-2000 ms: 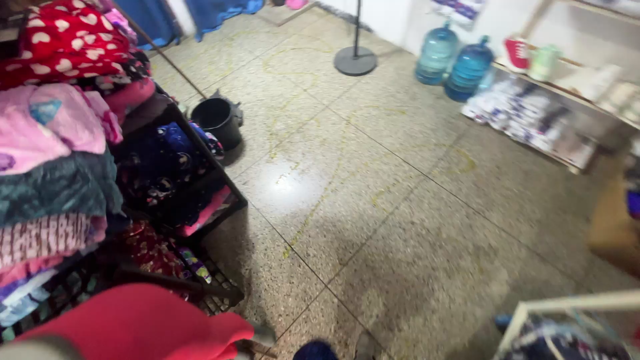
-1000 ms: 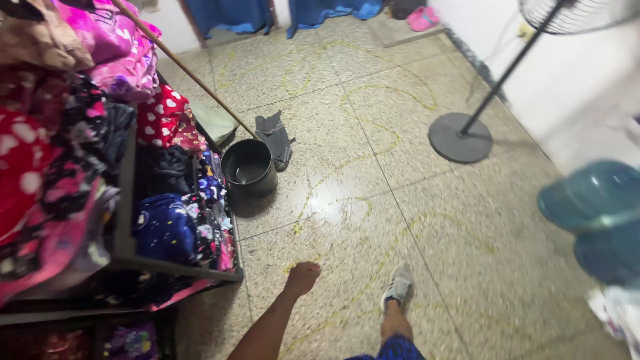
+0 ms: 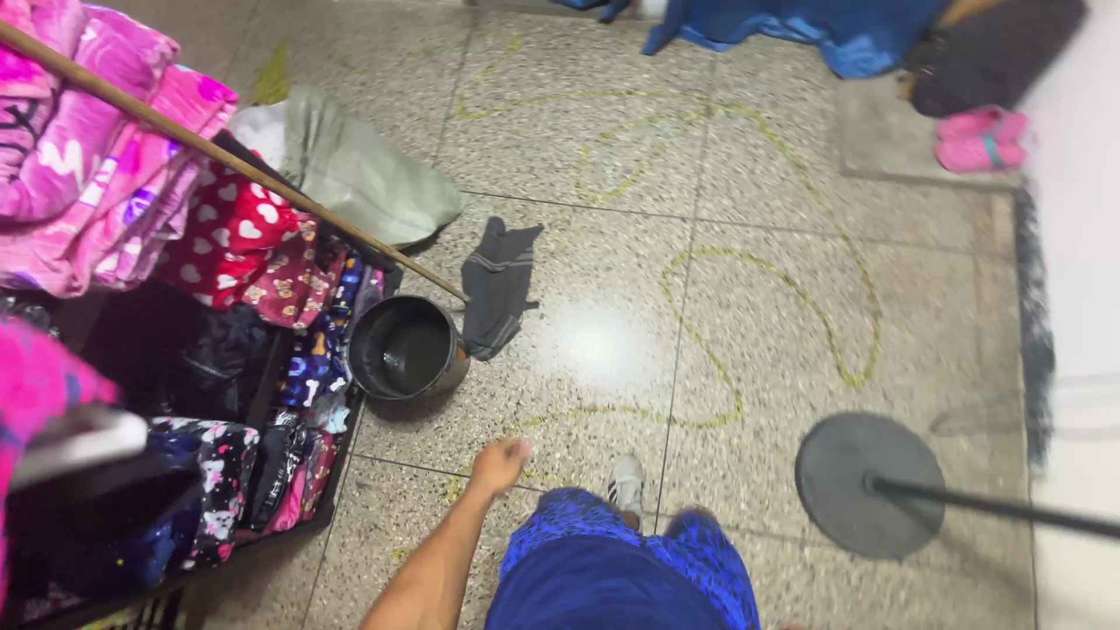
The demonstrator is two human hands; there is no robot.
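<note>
My left hand (image 3: 500, 464) hangs over the floor with its fingers curled, and nothing shows in it. Up and to its left stands a black bucket (image 3: 408, 348) with some liquid inside. A wooden pole (image 3: 201, 144) slants down from the upper left to a dark grey cloth (image 3: 499, 284) lying on the floor beside the bucket. A wavy line of yellowish material (image 3: 792, 284) runs over the speckled floor. My right hand is out of the frame.
Shelving with folded fleece clothes (image 3: 114, 175) lines the left side. A greenish sack (image 3: 367, 175) lies behind the bucket. On the right are a round black stand base (image 3: 866, 486) with a pole, and pink sandals (image 3: 982, 140) near the wall. Blue fabric (image 3: 787, 26) hangs at the top.
The view has swung and moved nearer to the bucket and grey cloth. My left hand, not visible two seconds ago, is in view in the last two frames.
</note>
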